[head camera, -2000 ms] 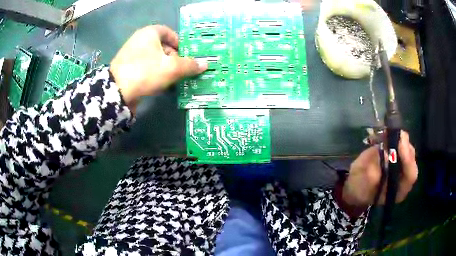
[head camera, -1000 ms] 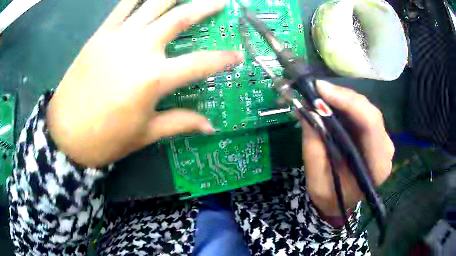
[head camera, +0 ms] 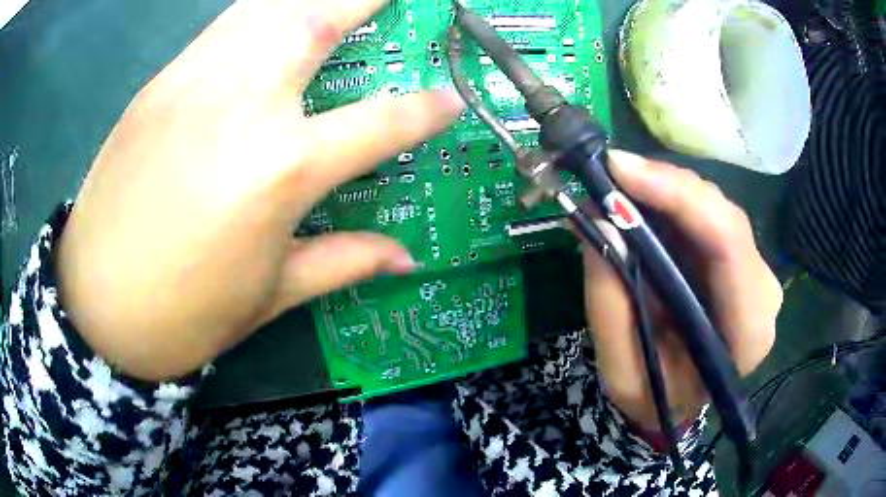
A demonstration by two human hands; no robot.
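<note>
The green PCB panel with white connector strips lies in front of me, its top cut off by the frame edge. My left hand lies spread over the panel's left part, fingers apart, fingertips on the board. My right hand holds the black soldering iron. The iron's dark tip is over the panel's upper middle, near the frame's top. The thin solder feed tube is clamped beside the iron and ends near its tip. Solder wire cannot be made out.
The green backing board shows below the panel, partly under it, at the mat's front edge. An off-white cut plastic solder waste cup stands right of the panel. A ribbed black object is at the right, with cables and a white label lower right.
Over two seconds, my left hand has moved from the panel's left edge onto the panel. The iron has moved from the cup to over the panel. The view has shifted.
</note>
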